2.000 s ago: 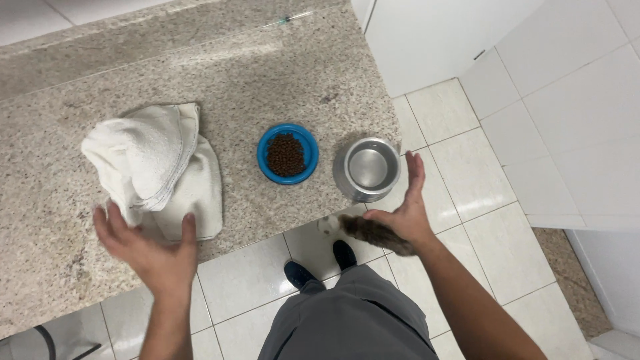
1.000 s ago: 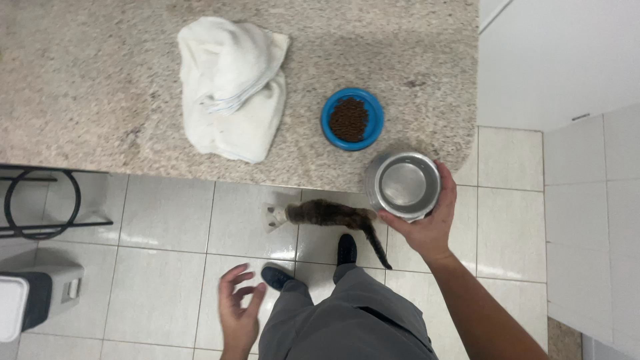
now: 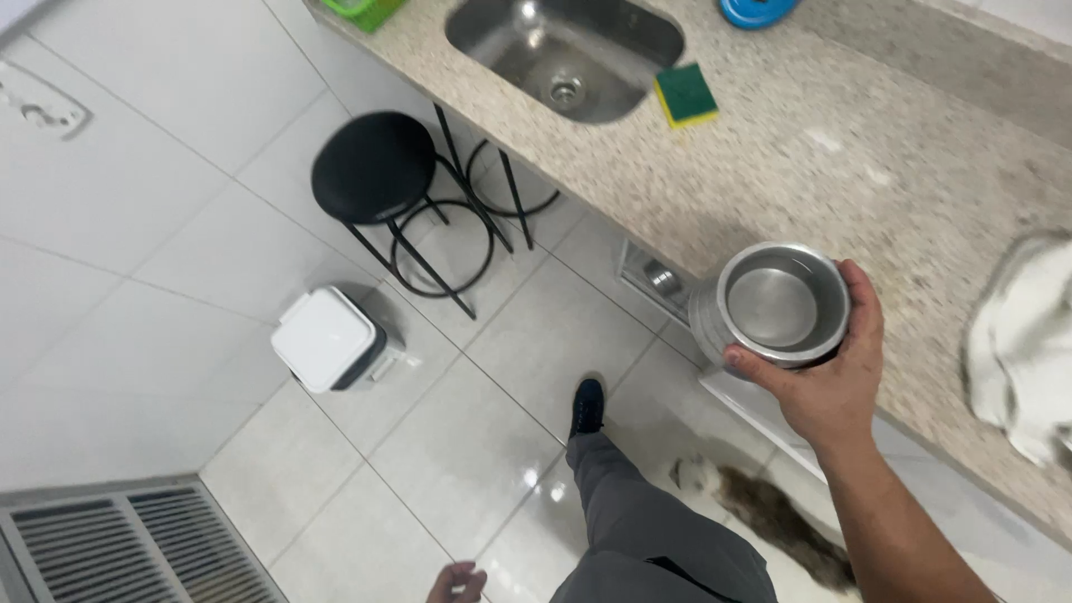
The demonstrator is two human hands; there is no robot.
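My right hand (image 3: pixel 825 373) grips a round metal bowl (image 3: pixel 775 306) by its side, thumb at the front and fingers behind. Clear liquid seems to fill part of the bowl, which is over the front edge of the granite counter (image 3: pixel 754 159). Low at the bottom edge, my left hand (image 3: pixel 458 582) is partly in view with fingers loosely curled and nothing seen in it. On the counter at the right lies a crumpled white cloth (image 3: pixel 1026 352). A green and yellow sponge (image 3: pixel 687 94) rests beside the steel sink (image 3: pixel 563 54).
A cat (image 3: pixel 775 519) is on the tiled floor by my legs, below my right forearm. Black stools (image 3: pixel 374 167) and a white-lidded bin (image 3: pixel 325 338) stand to the left. A green basket (image 3: pixel 368 10) and a blue object (image 3: pixel 756 8) sit at the counter's back.
My right hand has taken hold of the metal bowl, which stood on the counter two seconds ago. My left hand has moved away from the white cloth. The view has swung left to the sink.
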